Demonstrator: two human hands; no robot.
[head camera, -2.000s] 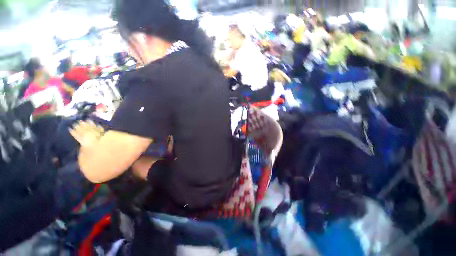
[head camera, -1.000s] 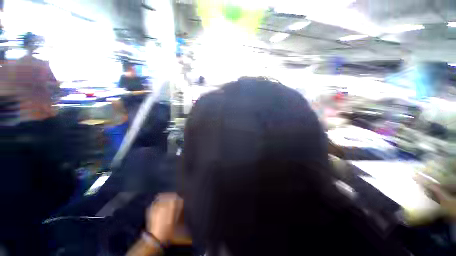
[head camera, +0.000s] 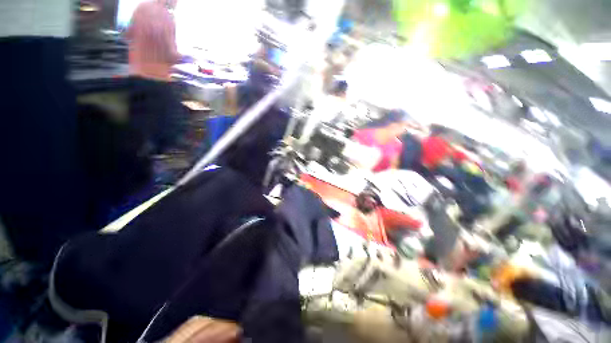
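Dark navy cloth pieces with pale edges lie in a large heap in front of me, from the left to the centre. A skin-coloured patch, a hand or forearm, is cut off by the bottom edge beside the dark cloth. It is blurred, and I cannot tell whose it is or whether it grips anything. No hand shows clearly as mine. My right hand is not seen.
A pale slanting bar rises behind the dark cloth. A person in a pinkish top stands at the back left. An orange-red surface and mixed cloth lie at the right, with people beyond.
The view has swung and tilted. The dark-haired head that filled the middle is gone from view. The dark cloth and the cluttered right side now show. The hand with a wristband is no longer clearly visible.
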